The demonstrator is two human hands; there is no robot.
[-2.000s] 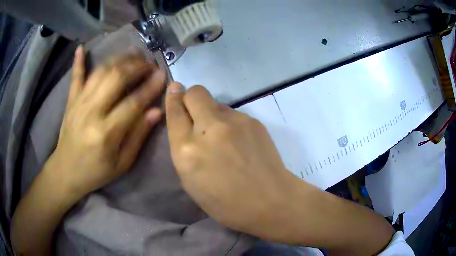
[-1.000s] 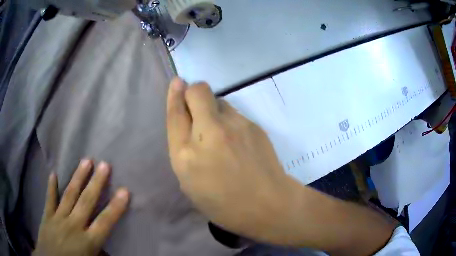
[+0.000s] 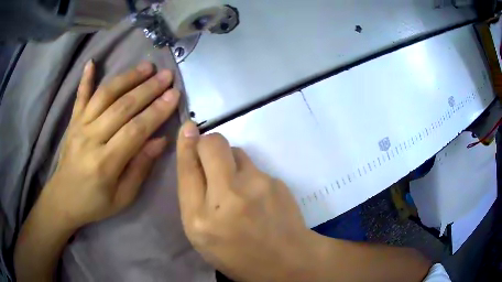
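Taupe-grey fabric covers the machine bed and table at the left. Its narrow folded edge runs from the presser foot down to my right hand. My left hand lies flat on the fabric, fingers a little apart, fingertips just below the foot. My right hand pinches the folded edge between thumb and index finger near the front edge of the machine bed. The needle is too small to make out.
The machine head overhangs the top left, with a pale wheel and a dark round fitting. The pale machine bed meets the white table with a printed scale at a dark gap. White paper-like sheets hang at lower right.
My left hand has moved from the lower left up the fabric, close to the foot. My right hand sits slightly lower, still pinching the edge.
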